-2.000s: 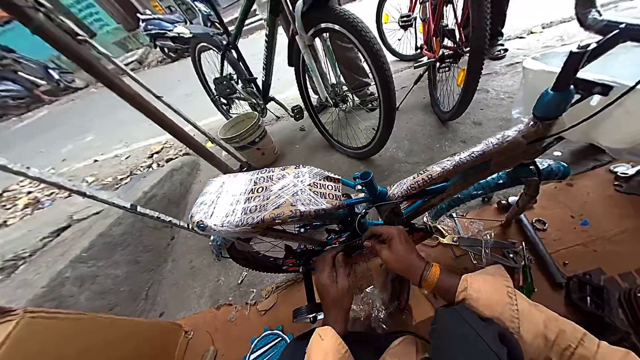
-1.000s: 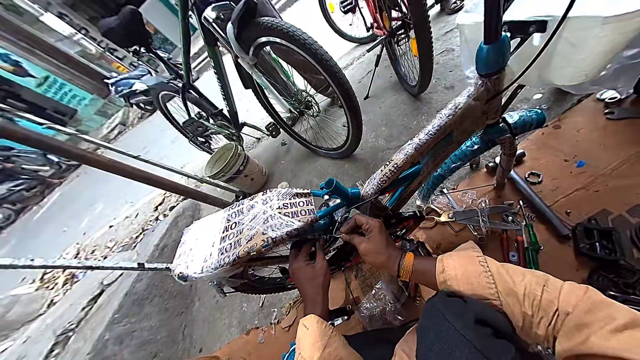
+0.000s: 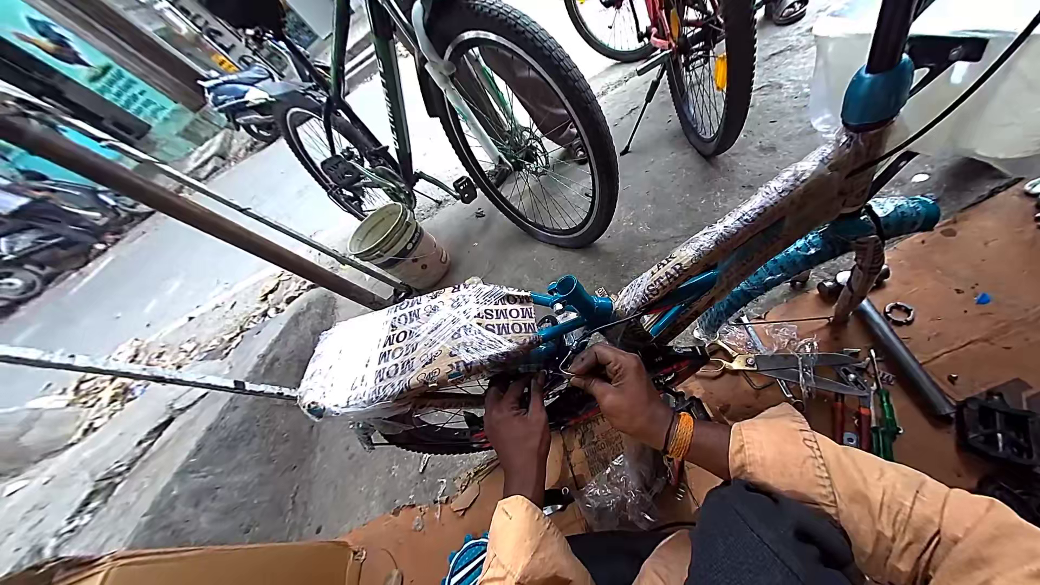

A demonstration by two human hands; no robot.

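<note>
A blue bicycle frame [image 3: 585, 301] with its tubes wrapped in printed film leans before me, its wrapped rear carrier [image 3: 422, 341] to the left. My left hand [image 3: 517, 422] is at the frame just below the seat tube, beside the rear wheel [image 3: 439, 431]; its fingertips are partly hidden, so a hold cannot be told. My right hand [image 3: 621, 390] pinches the end of a thin cable [image 3: 568, 371] between thumb and fingers, close to the left hand. Scissors [image 3: 764, 362] lie to the right of the hands, near several hand tools [image 3: 881, 414].
Brown cardboard [image 3: 951, 309] covers the ground at right, bearing a pedal [image 3: 999, 426] and a metal tube [image 3: 906, 357]. A bucket [image 3: 402, 244] and a parked bicycle [image 3: 528, 122] stand beyond the frame. Clear plastic wrap [image 3: 621, 491] lies below my hands; a pole [image 3: 195, 211] slants at left.
My hands stay close together at the frame near the seat tube. The view has shifted and tilted. Nothing else has plainly changed.
</note>
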